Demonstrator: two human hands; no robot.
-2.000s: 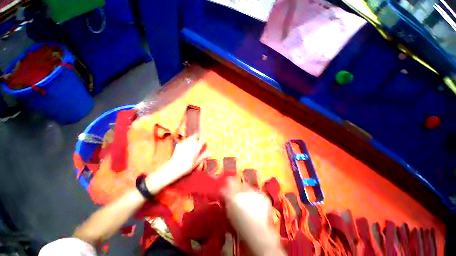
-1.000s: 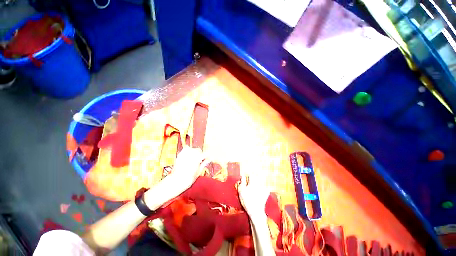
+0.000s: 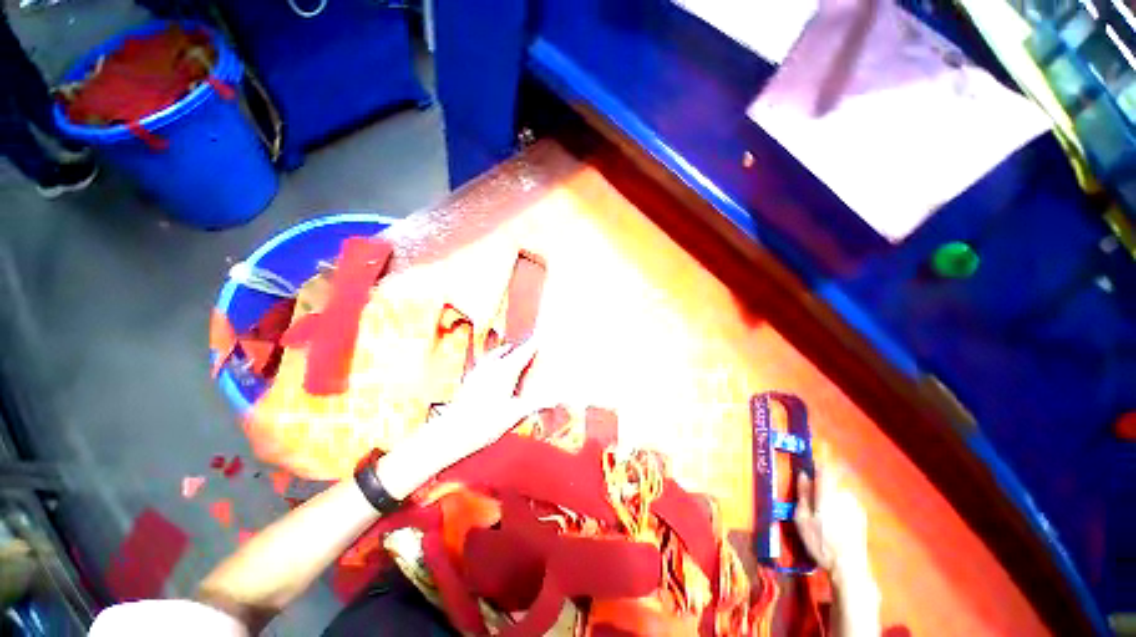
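Note:
Orange sheet material (image 3: 673,361) covers the press bed. My left hand (image 3: 492,392), bare with a dark wristband, lies on the sheet at the lower end of a dark red strip (image 3: 525,299); whether its fingers grip the strip is unclear. My right hand (image 3: 837,535), bare and blurred, is at the right edge of the blue cutting die (image 3: 765,479), fingertips at its frame; a firm grip cannot be made out. The die lies flat on the sheet. Tangled red and orange offcuts (image 3: 511,560) are heaped at the front edge between my hands.
A blue tub (image 3: 249,280) stands at the bed's left end, with a red piece (image 3: 346,317) beside it on the sheet. Another blue bin (image 3: 206,168) holds scraps. Red scraps (image 3: 147,554) lie on the floor. The blue press beam (image 3: 797,243) with a green button (image 3: 956,259) runs behind the bed.
My right hand has moved from the offcuts rightward to the die, which now looks slightly more upright in view. My left hand stays by the strip. The camera view has shifted.

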